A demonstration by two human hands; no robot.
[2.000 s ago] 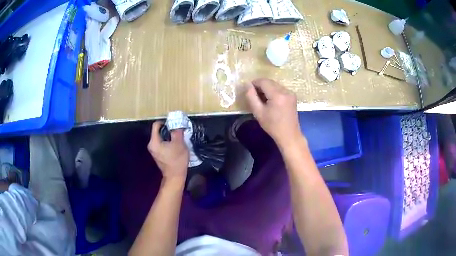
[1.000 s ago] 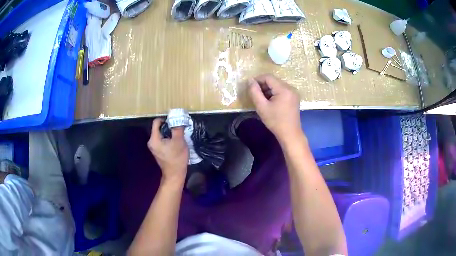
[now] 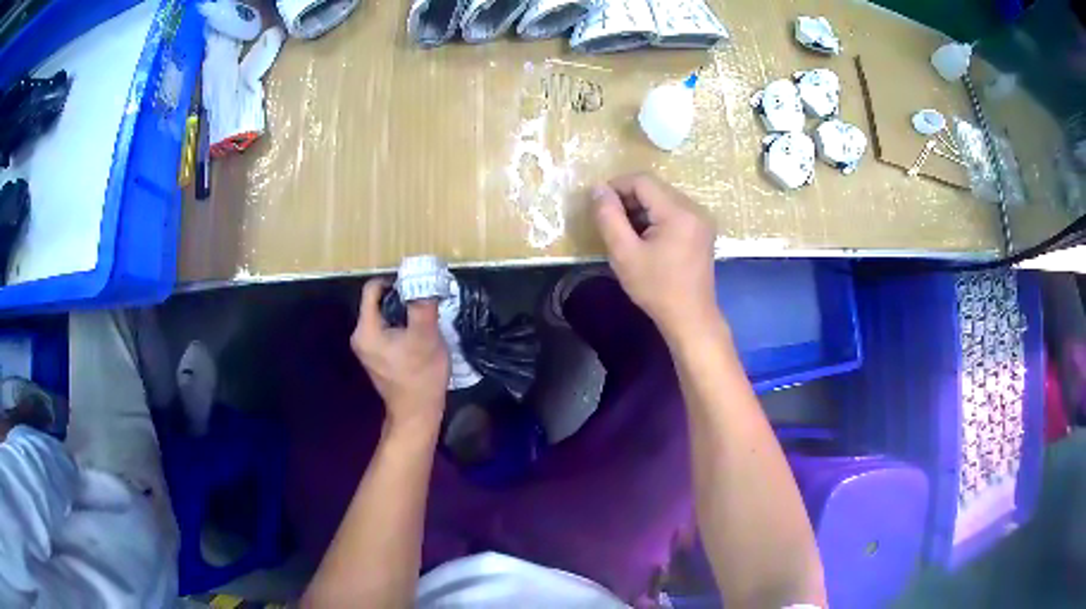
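Note:
My left hand [image 3: 401, 347] grips a white patterned figurine body [image 3: 425, 281] at the bench's front edge, above my lap. A black glossy folded coat part [image 3: 500, 347] lies around and to the right of the body. My right hand [image 3: 661, 244] is raised over the bench edge with curled fingers, thumb near the forefinger; whether it pinches something small cannot be told. A white glue bottle [image 3: 667, 117] with a blue tip stands behind my right hand. A whitish glue patch [image 3: 538, 184] marks the bench to its left.
Several figurine bodies [image 3: 492, 17] stand at the back. Small white parts [image 3: 788, 159] cluster at right, beside a brown board [image 3: 917, 131]. A blue tray [image 3: 149, 179] with black parts, a glove [image 3: 232, 101] and a yellow tool [image 3: 189, 152] are at left. A person's sleeve [image 3: 83, 512] shows lower left.
My right hand has shifted slightly right since the earliest frame. My left hand keeps its hold on the body with almost no movement.

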